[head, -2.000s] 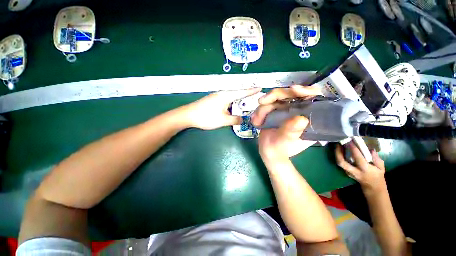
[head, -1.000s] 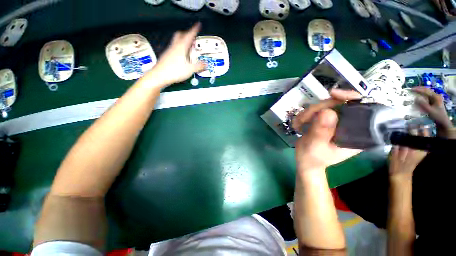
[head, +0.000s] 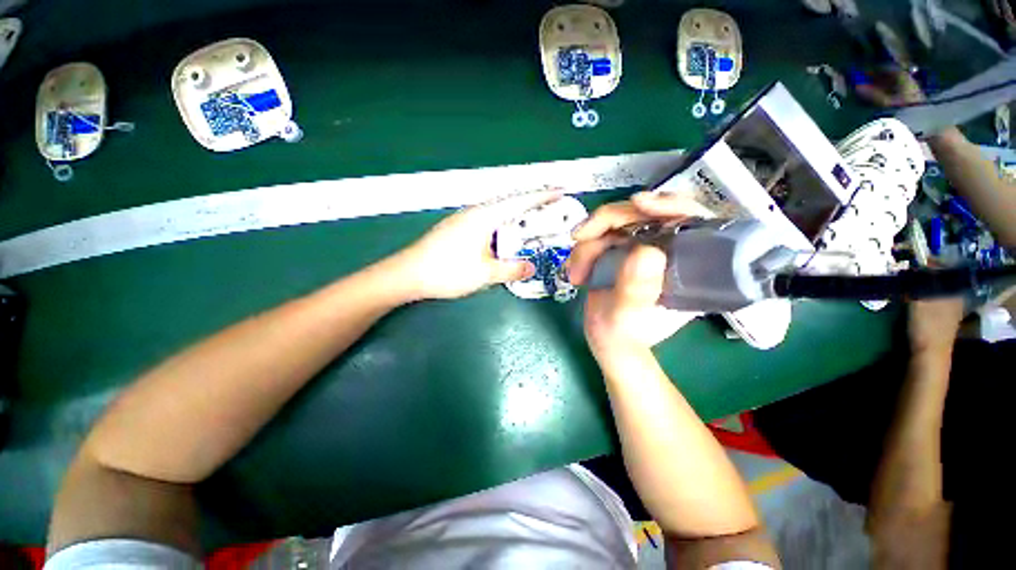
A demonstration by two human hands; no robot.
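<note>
A cream housing half lies on the near side of the white strip, with a blue circuit board inside it. My left hand holds the housing by its left edge, thumb on the near side. My right hand grips the grey electric screwdriver, its black cable running right. The driver's front end is at the housing's right side; its tip is hidden by my fingers.
The screw feeder stands right of my hands, with piled empty housings beyond it. Housings with blue parts lie along the far side of the white strip. A neighbouring worker's arms are at the right.
My left hand has come back from the far side of the strip with a housing. My right hand has moved the screwdriver left, from beside the feeder to this housing.
</note>
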